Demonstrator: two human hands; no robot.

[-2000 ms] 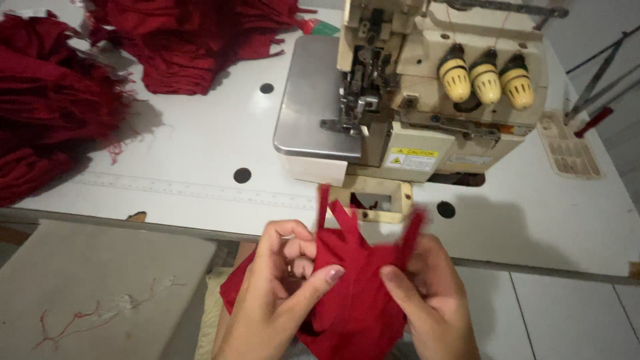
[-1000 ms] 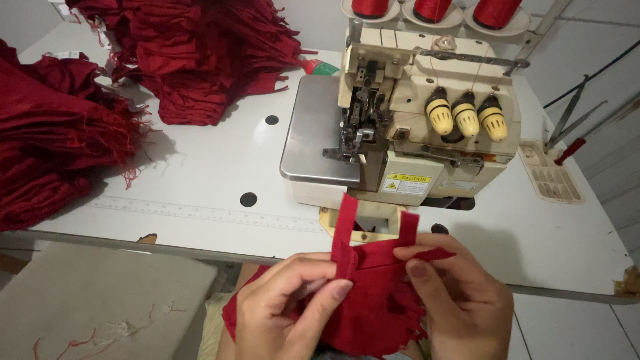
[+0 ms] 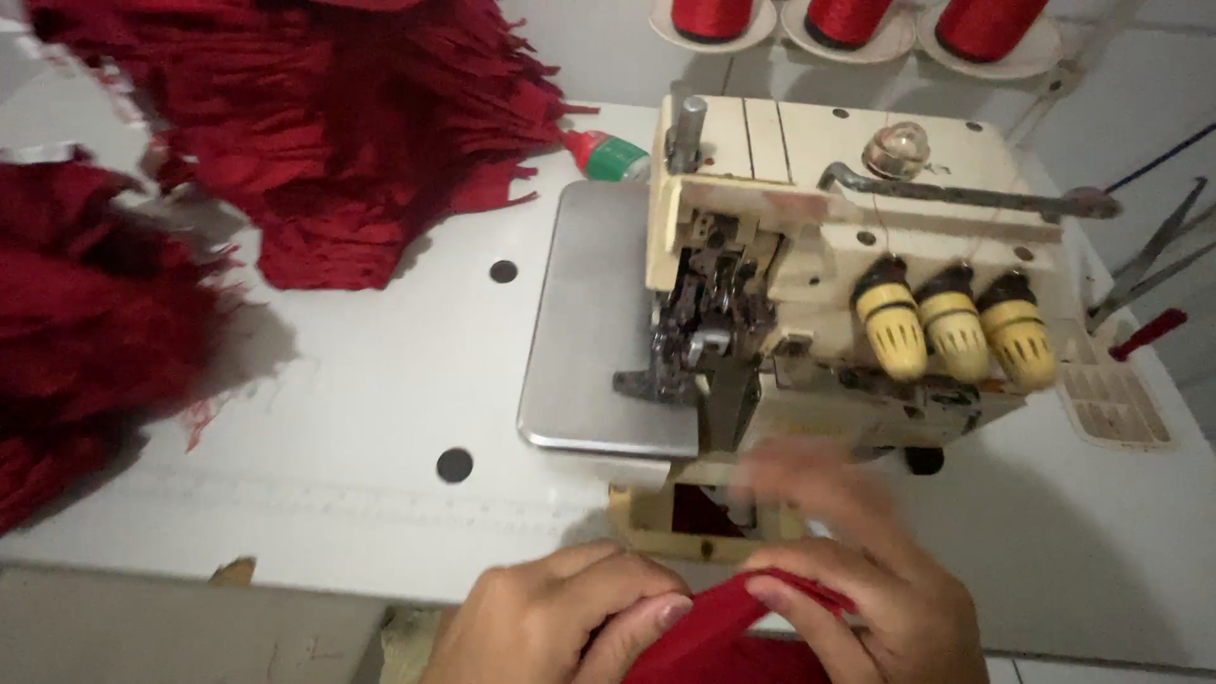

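A piece of red fabric [image 3: 717, 622] is held between my two hands at the bottom of the view, its lower part cut off by the frame. My left hand [image 3: 570, 617] pinches it between thumb and fingers. My right hand [image 3: 874, 579] grips its folded edge with thumb and index finger, the other fingers raised and blurred. Just beyond my hands stands a cream overlock sewing machine [image 3: 817, 237] with a grey metal plate [image 3: 608, 323] at its left. Some red fabric shows in the opening of a cream frame [image 3: 646, 537] below the machine.
Piles of red fabric pieces [image 3: 323, 142] lie at the left and back left. A green and red bottle [image 3: 613, 157] lies behind the plate. Red thread cones [image 3: 712, 14] stand at the back. A plastic tray [image 3: 1116, 399] and tweezers [image 3: 1154, 242] are at the right of the white table [image 3: 380, 380].
The narrow strips that stood up from the fabric between my hands no longer show. The fabric is now lower, and my right hand's outer fingers have lifted. The view has shifted closer to the machine.
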